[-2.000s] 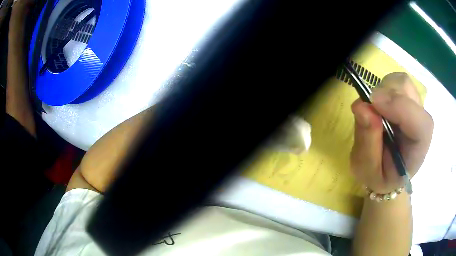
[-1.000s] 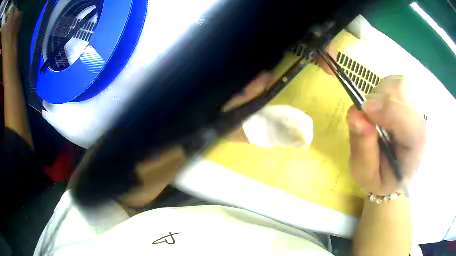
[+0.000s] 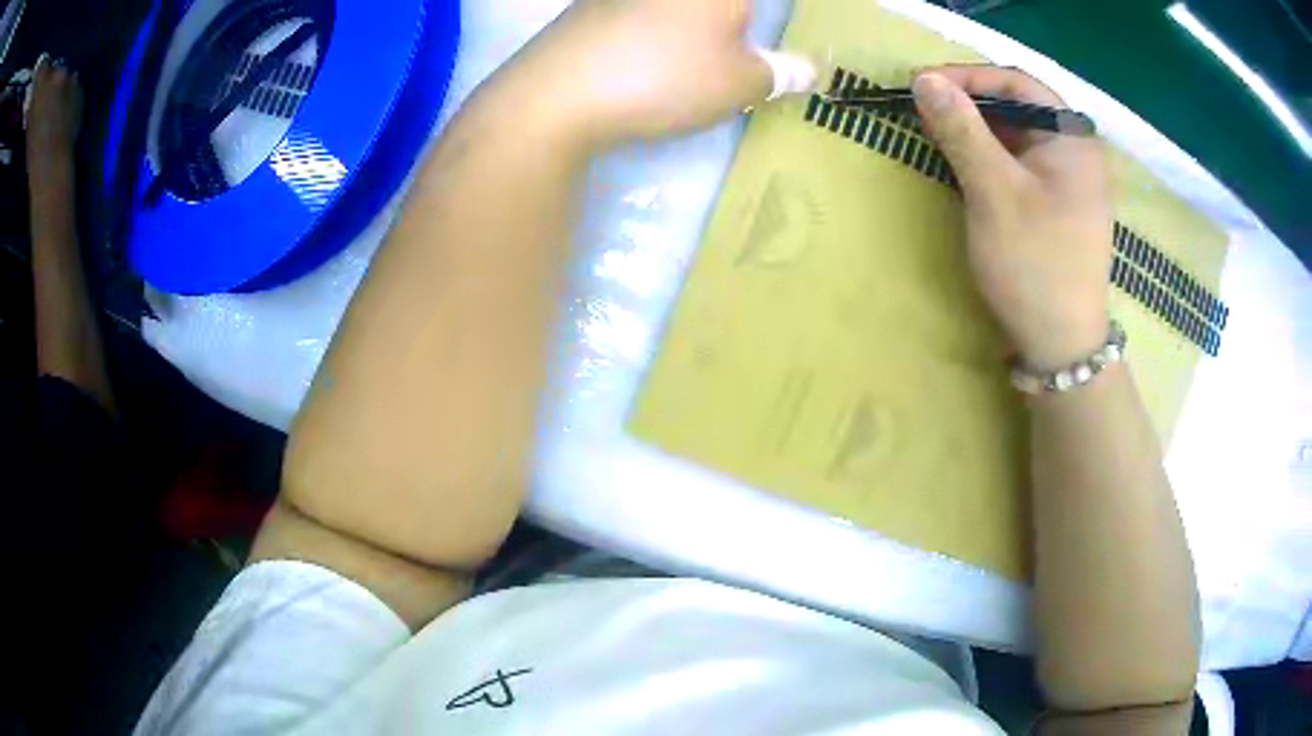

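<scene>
A tan-yellow backing sheet (image 3: 835,345) lies in front of me. Two close rows of small black die-cut pads (image 3: 1173,295) run across its upper part. My right hand (image 3: 1022,201) is shut on dark tweezers (image 3: 1029,112); their tip is at the left end of the rows. My left hand (image 3: 676,65) is at the top edge of the picture, partly cut off and slightly blurred. A white finger cot (image 3: 789,75) on its fingertip is beside the left end of the rows. Whether it holds anything is hidden.
A bright blue ring-shaped reel (image 3: 216,259) with dark strips inside stands at upper left. White plastic-wrapped padding (image 3: 619,496) lies under the sheet. A dark green surface (image 3: 1151,101) is beyond. Another person's arm (image 3: 61,273) is at the far left.
The large blurred black frame is gone from the near view. My left hand has moved up to the rows' left end. My right hand and the tweezers have moved up and left.
</scene>
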